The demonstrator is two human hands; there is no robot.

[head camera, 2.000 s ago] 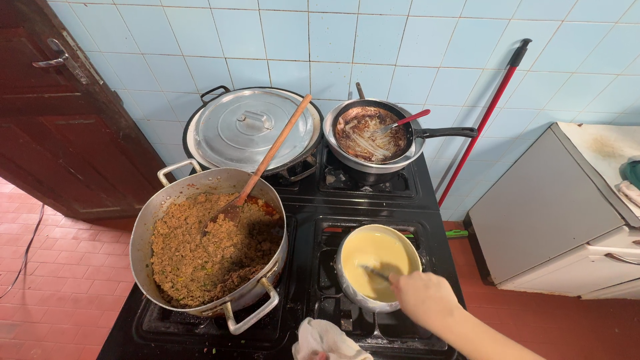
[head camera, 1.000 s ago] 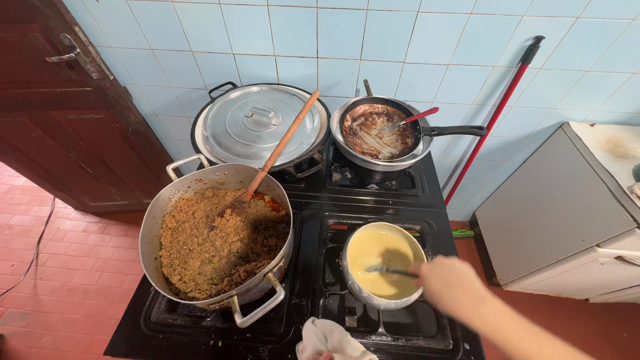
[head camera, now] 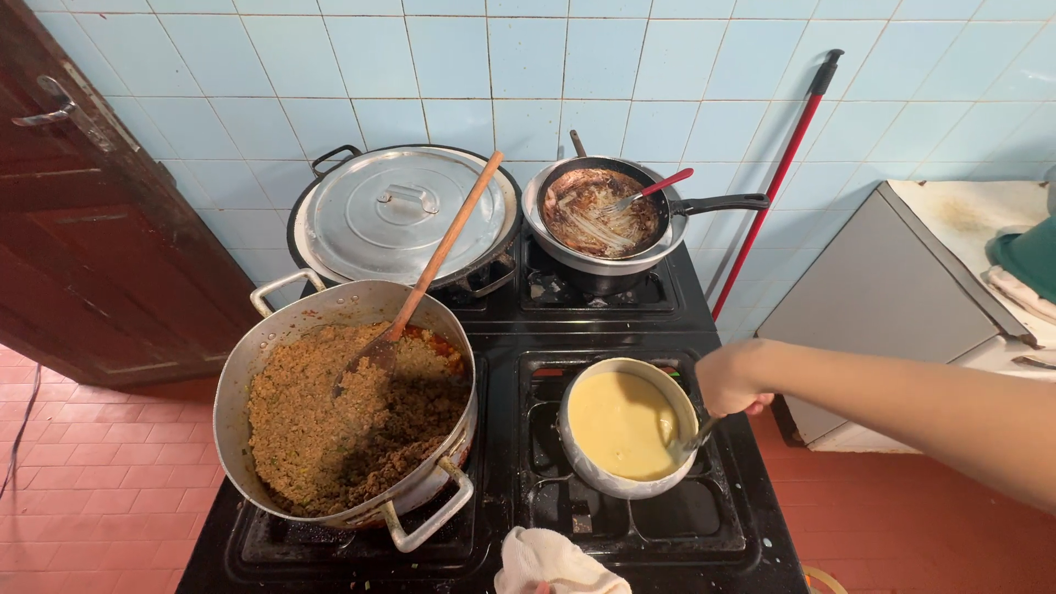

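My right hand [head camera: 734, 379] is closed around the handle of a metal utensil [head camera: 701, 434], whose lower end dips into a pale yellow, creamy mixture [head camera: 627, 425] at the right rim of a small metal pot [head camera: 590, 472]. The pot sits on the front right burner. At the bottom edge, a fingertip of my left hand [head camera: 542, 587] shows against a bunched white cloth [head camera: 553, 561]; the rest of that hand is hidden. A large aluminum pot [head camera: 235, 445] of brown crumbly food stands to the left, a wooden spoon [head camera: 450, 247] leaning in it.
Behind, on the black stove [head camera: 495, 462], are a large lidded pot [head camera: 404, 214] and a black frying pan [head camera: 722, 204] with a red-handled fork [head camera: 667, 181], nested in a metal pot. A red pole [head camera: 771, 198] leans on the tiled wall, near a light cabinet [head camera: 883, 305].
My right hand has moved the utensil within the yellow mixture, from the middle of the small pot to its right rim. The cloth stays near the front edge.
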